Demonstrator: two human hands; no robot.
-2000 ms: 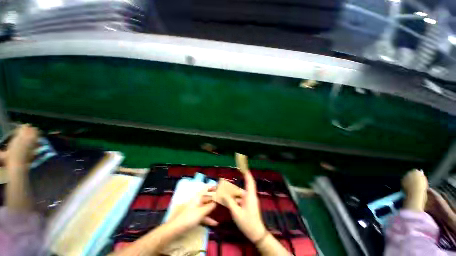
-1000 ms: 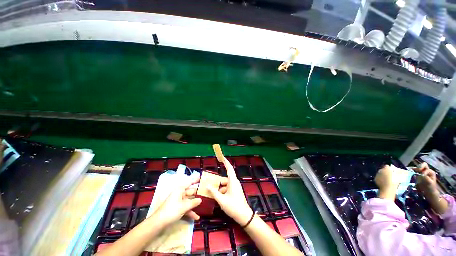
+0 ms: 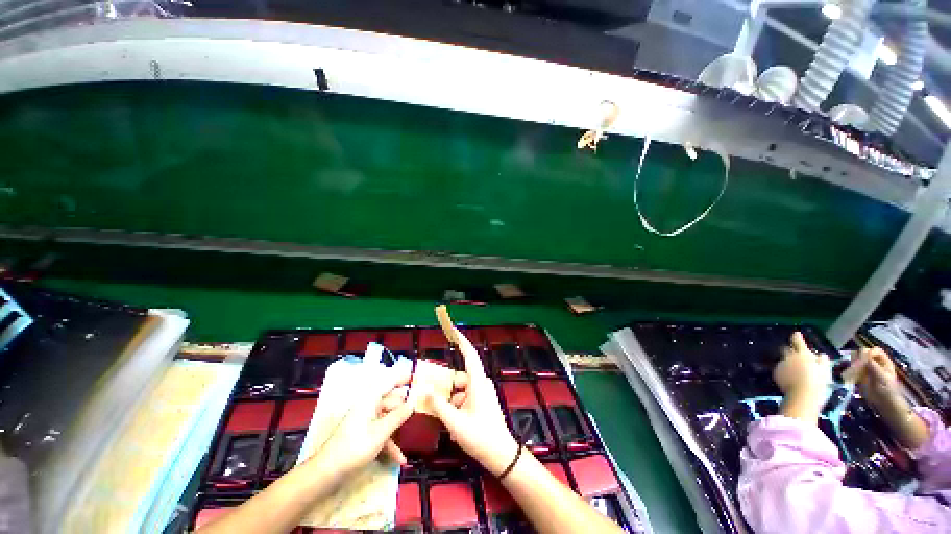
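Observation:
My left hand (image 3: pixel 368 422) and my right hand (image 3: pixel 471 410) meet over the tray. Between their fingertips they hold a cream adhesive pad (image 3: pixel 430 382) at a red housing (image 3: pixel 419 435). Another narrow-looking cream pad (image 3: pixel 446 322) stands upright on a raised fingertip of my right hand. A cream and white sticker sheet (image 3: pixel 349 499) lies on the tray under my left hand. The black blister tray (image 3: pixel 267 385) holds red and black housings in rows of cells. My fingers hide part of the held housing.
Pieces with cream squares (image 3: pixel 333 283) lie on the green belt (image 3: pixel 240 312) beyond the tray. Paper-interleaved stacks (image 3: pixel 172 417) are at left. At right, a neighbour's hands and pink sleeves (image 3: pixel 798 469) are over a black tray (image 3: pixel 678 386). A white cord loop (image 3: pixel 639 198) hangs above.
My hands stay together, with small finger shifts around the pad and housing. Pieces on the belt have moved left. The neighbour's hands at right have changed pose.

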